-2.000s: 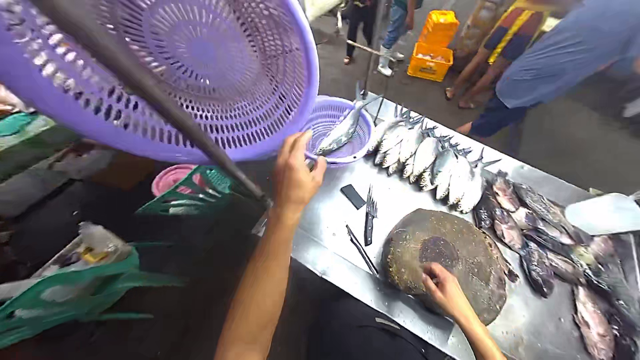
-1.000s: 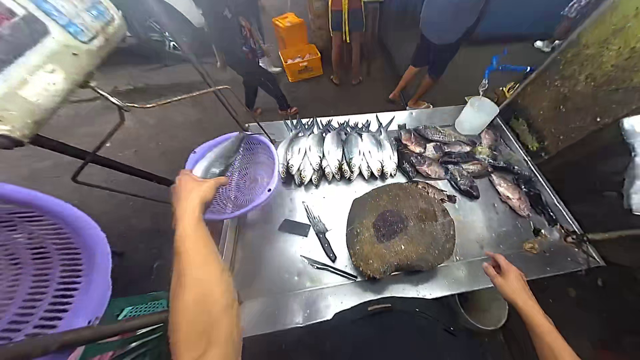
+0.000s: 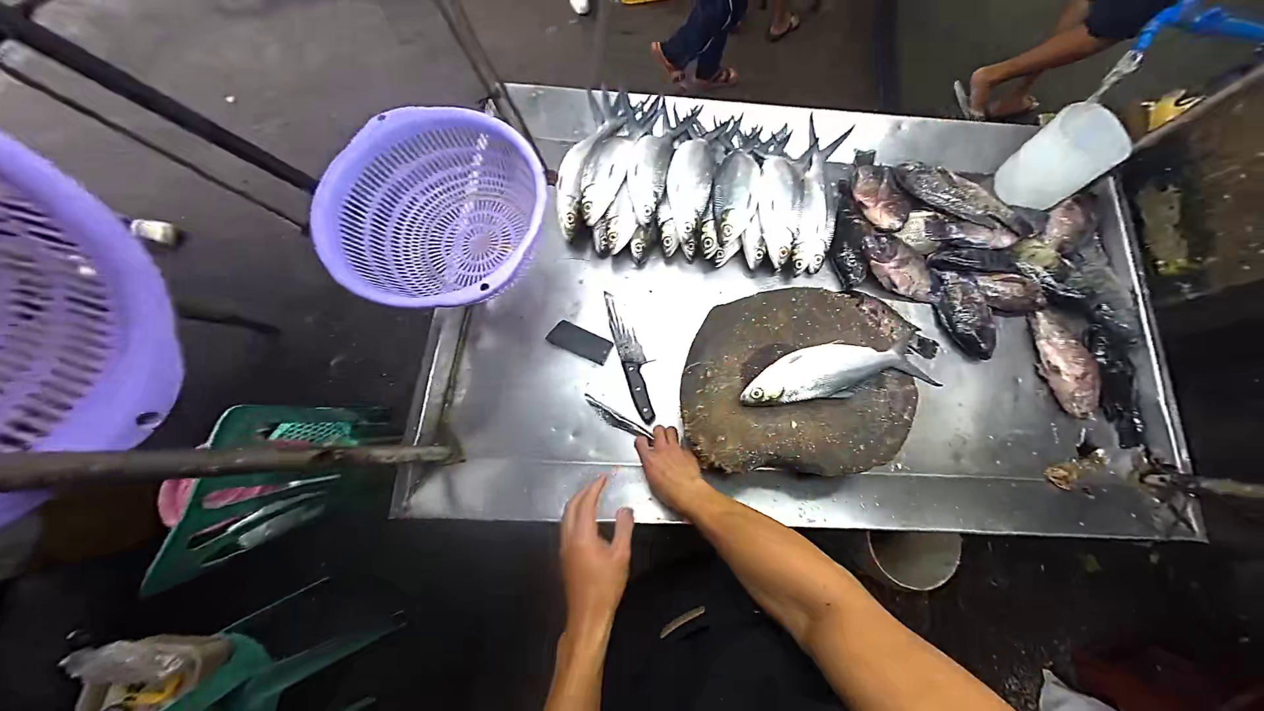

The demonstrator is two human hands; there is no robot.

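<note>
A silver fish point(image 3: 825, 373) lies on its side on the round wooden chopping block point(image 3: 760, 444), head to the left. My right hand point(image 3: 671, 469) reaches over the front rim of the metal table point(image 3: 513, 415), its fingertips at the end of a slim metal tool point(image 3: 617, 417); whether they grip it I cannot tell. My left hand point(image 3: 595, 553) is held in front of the table edge, fingers apart, with nothing in it. A black-handled knife point(image 3: 632, 360) and a dark flat block point(image 3: 579, 343) lie left of the chopping block. Silver fish point(image 3: 691, 183) line the back.
A purple plastic basket point(image 3: 430, 207) is at the table's back left corner, another point(image 3: 79, 326) at far left. Darker fish point(image 3: 973, 257) and a translucent white container point(image 3: 1062, 156) are at right. A metal pole point(image 3: 227, 462) reaches the table's left side. People's legs point(image 3: 1047, 64) show behind.
A silver fish now lies on the chopping block, and the basket that held one is empty. My left hand has left that basket. My right hand has moved to the slim tool. The view has shifted.
</note>
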